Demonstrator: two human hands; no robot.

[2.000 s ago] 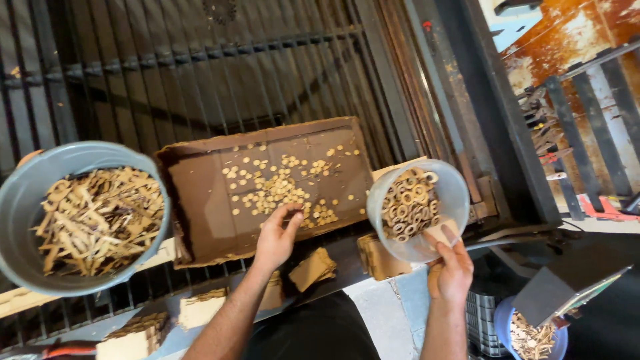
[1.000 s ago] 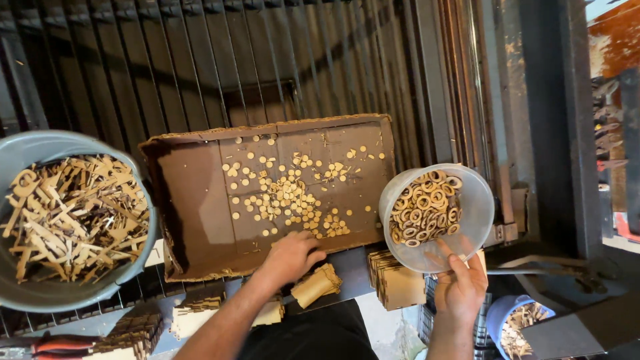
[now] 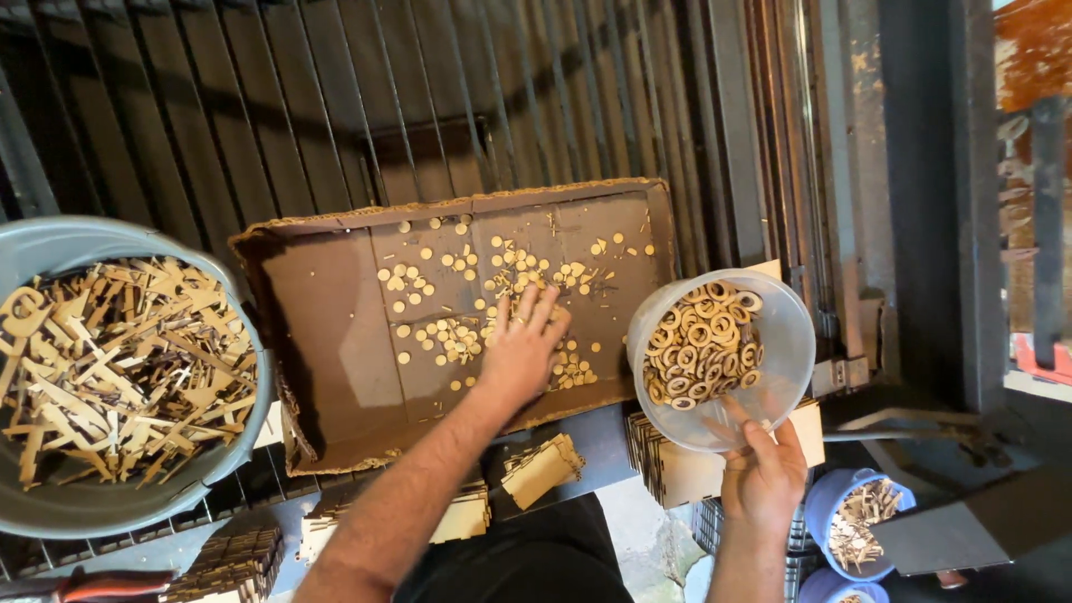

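My left hand [image 3: 523, 347] reaches into a shallow cardboard tray [image 3: 327, 335], its spread fingertips touching small round wooden discs [image 3: 456, 339] and thin scraps on the tray's floor. Whether a disc is under the fingers cannot be told. At the tray's right end, my right hand [image 3: 762, 469] grips the lower rim of a clear plastic tub [image 3: 779, 368], thumb inside. The tub is tilted toward the tray and holds many small wooden rings [image 3: 699, 335].
A grey bucket [image 3: 260, 394] of wooden offcuts [image 3: 126, 360] stands at left. Stacks of thin wooden pieces [image 3: 544, 469] line the near edge. Metal bars [image 3: 402, 92] lie beneath and beyond the tray. Blue buckets [image 3: 816, 511] stand low at right; red-handled pliers [image 3: 113, 584] lie at lower left.
My left hand has moved from the tray's near edge to the discs near its middle, and its fingers have spread. My right hand still holds the tub.
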